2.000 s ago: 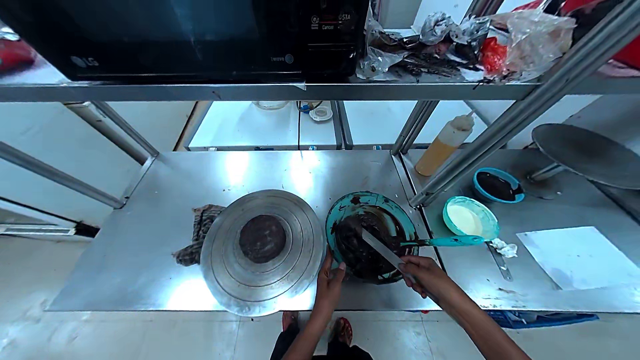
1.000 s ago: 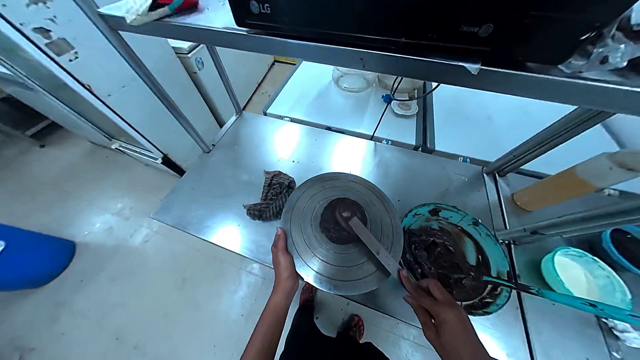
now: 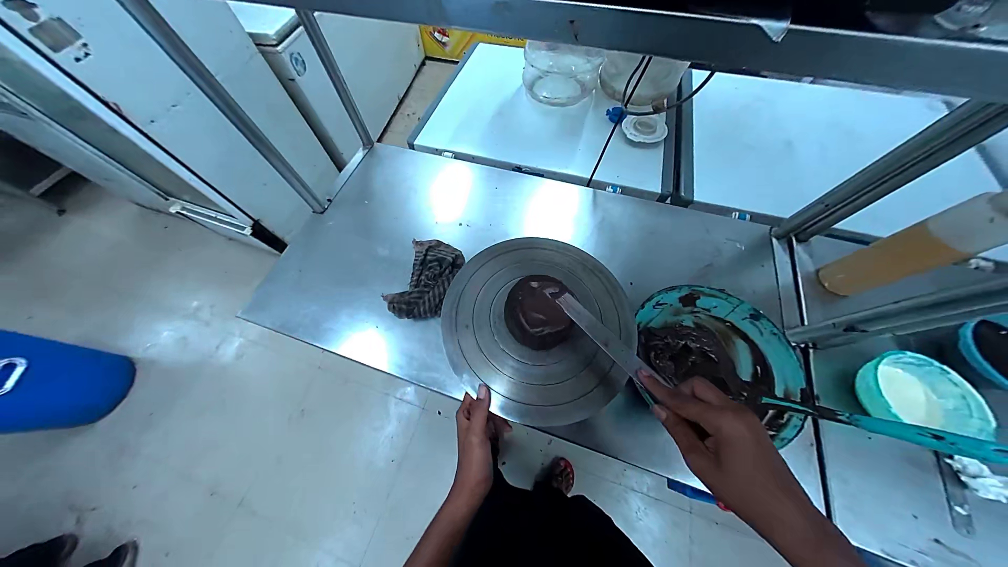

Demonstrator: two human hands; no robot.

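A small round chocolate cake [image 3: 529,324] sits at the middle of a metal cake turntable [image 3: 504,378]. My right hand [image 3: 713,429] holds a metal palette knife [image 3: 602,337], its blade tip resting on the cake's dark, glossy top. At the turntable's near rim, my left hand [image 3: 476,441] touches the edge with thumb up and fingers below. Right of the turntable stands a teal bowl [image 3: 776,346] smeared with dark chocolate cream [image 3: 685,354]; a teal-handled spatula [image 3: 890,427] lies across its rim.
A crumpled striped cloth [image 3: 429,279] lies left of the turntable. To the right are a bowl of pale cream [image 3: 917,394], a squeeze bottle [image 3: 906,248], another knife [image 3: 953,496] and a bowl with dark contents [image 3: 994,346]. A metal shelf edge [image 3: 630,31] runs overhead; its posts flank the steel table.
The palette knife has moved from the teal bowl onto the cake, which now has glossy chocolate on top. My left hand has moved from beside the bowl to the turntable's near rim. The view has swung left.
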